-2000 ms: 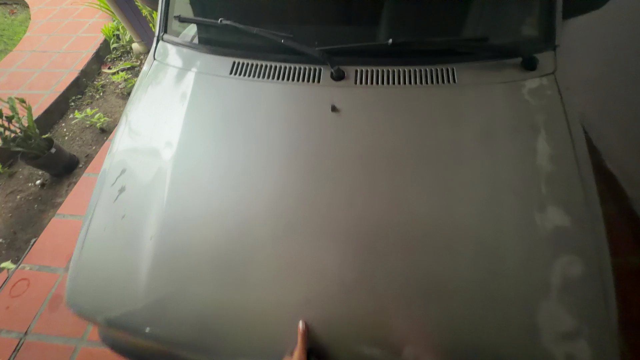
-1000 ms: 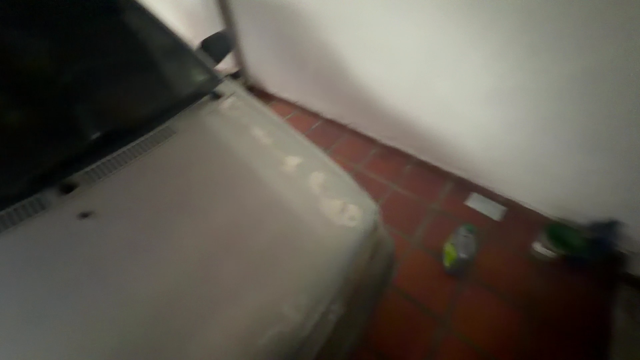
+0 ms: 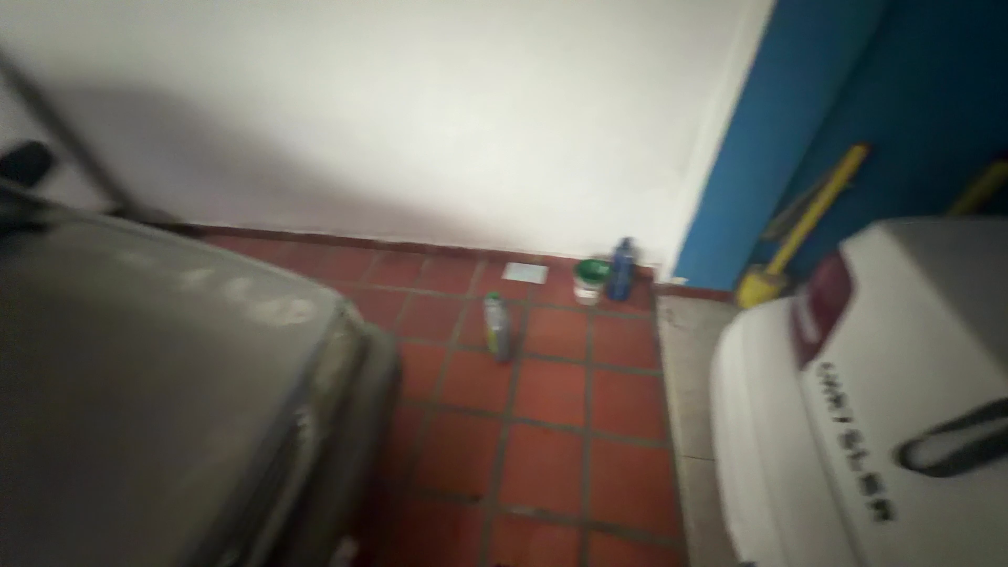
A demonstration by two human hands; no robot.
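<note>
Neither of my hands shows clearly; only a small pale blur, which I cannot identify, lies at the bottom edge near the grey car's front. The grey car's hood [image 3: 150, 354] fills the left side, with whitish patches along its far edge. On the red tiled floor stands a grey bottle with a green cap [image 3: 497, 327]. Behind it, near the wall, are a flat white sheet or card [image 3: 525, 272], a white tub with a green rim [image 3: 590, 282] and a blue bottle [image 3: 622, 270]. The view is blurred.
A white Chrysler car [image 3: 890, 394] stands at the right, its rear facing the tiled gap. A white wall [image 3: 441, 118] runs behind the floor items. A yellow long-handled tool [image 3: 815, 220] leans by the blue wall [image 3: 736, 165].
The view has swung far right, from the grey hood to the tiled floor and the white car. A finger touching or close to the hood two seconds ago is no longer seen there.
</note>
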